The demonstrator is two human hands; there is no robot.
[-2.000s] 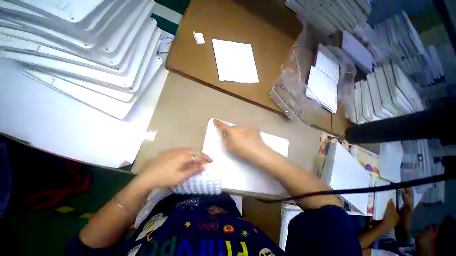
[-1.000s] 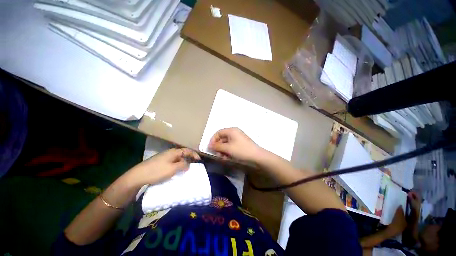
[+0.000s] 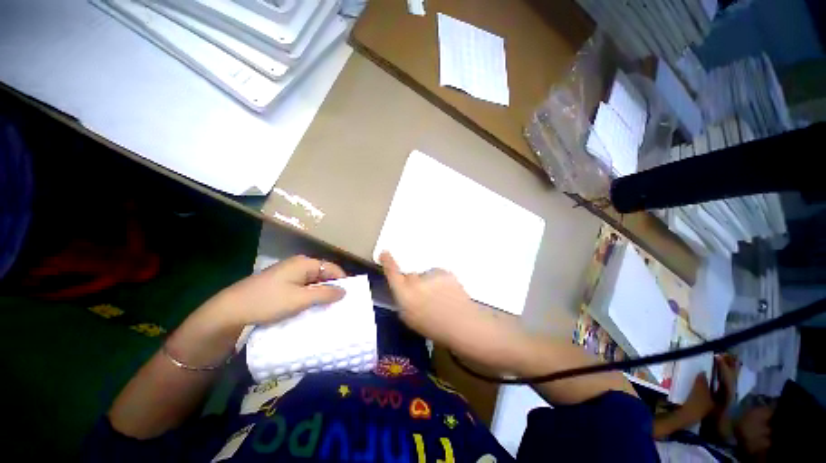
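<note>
A white panel point(image 3: 466, 226) with rounded corners lies flat on the tan bench in front of me. My right hand point(image 3: 421, 294) is at its near left corner, with a fingertip on that corner; I see nothing held in it. My left hand point(image 3: 294, 291) holds a white adhesive pad sheet point(image 3: 317, 339) with rows of raised bumps, close to my body below the bench edge. The thumb lies on the sheet's upper part.
White panels are stacked at the upper left point(image 3: 244, 68). A white paper sheet point(image 3: 474, 59) lies on brown cardboard point(image 3: 389, 32). A clear plastic bag point(image 3: 566, 136) is beyond. The black screwdriver point(image 3: 715, 172) hangs at right, its cord point(image 3: 634, 362) crossing my forearm. Another person's arm point(image 3: 693, 407) is lower right.
My right hand has moved from the panel's far left corner to its near left corner. My left hand and the pad sheet have shifted slightly. The view has moved, so the bench appears higher.
</note>
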